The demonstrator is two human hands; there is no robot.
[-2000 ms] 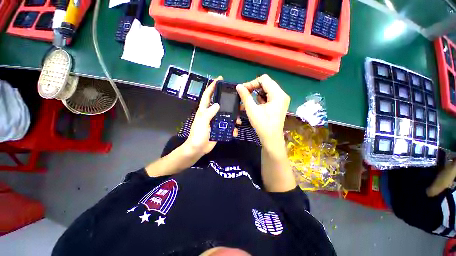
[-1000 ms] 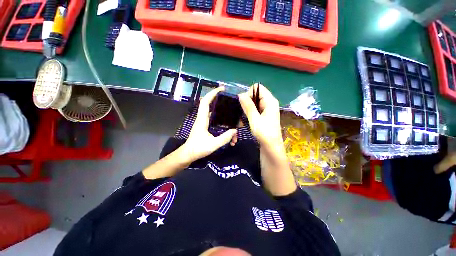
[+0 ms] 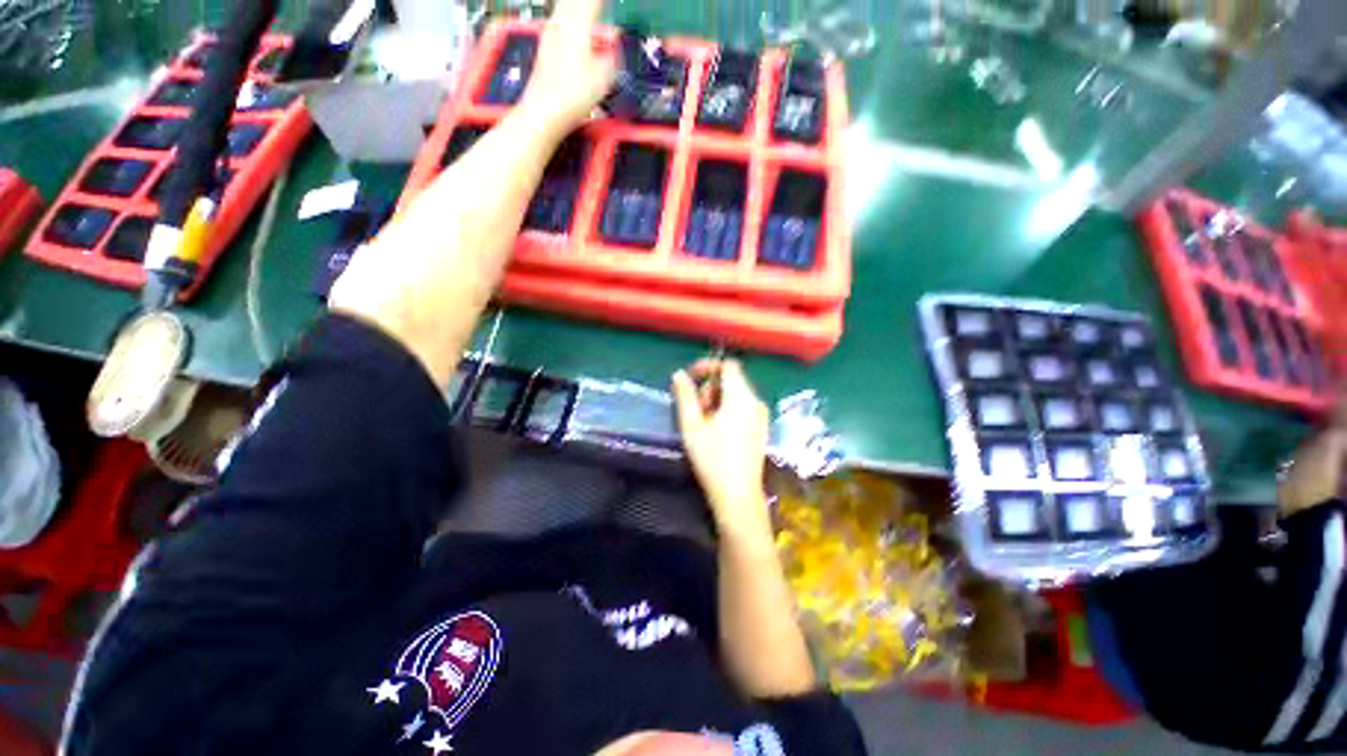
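My left hand [image 3: 573,67] reaches over the back row of the red foam phone tray [image 3: 665,269]. Its fingers are blurred beside a dark keypad phone [image 3: 647,81] in that row; whether they grip it I cannot tell. My right hand [image 3: 724,421] is near the front bench edge, its fingers closed on a thin dark tool, likely tweezers [image 3: 714,387]. Black-framed display windows [image 3: 547,408] lie along the bench edge left of it, beside a shiny clear film strip [image 3: 624,414].
A clear lens blister tray [image 3: 1071,428] is at the right. More red trays stand at left [image 3: 111,222] and far right [image 3: 1241,303]. Crumpled film [image 3: 802,433] is near the edge, above a bag of yellow scraps [image 3: 857,576]. A black hose [image 3: 200,141] is at left. Another person's arm shows at right.
My left hand has left the lap area and stretched forward over the tray. The phone is no longer between my hands. My right hand stays near the bench edge. The view has shifted, showing more tray.
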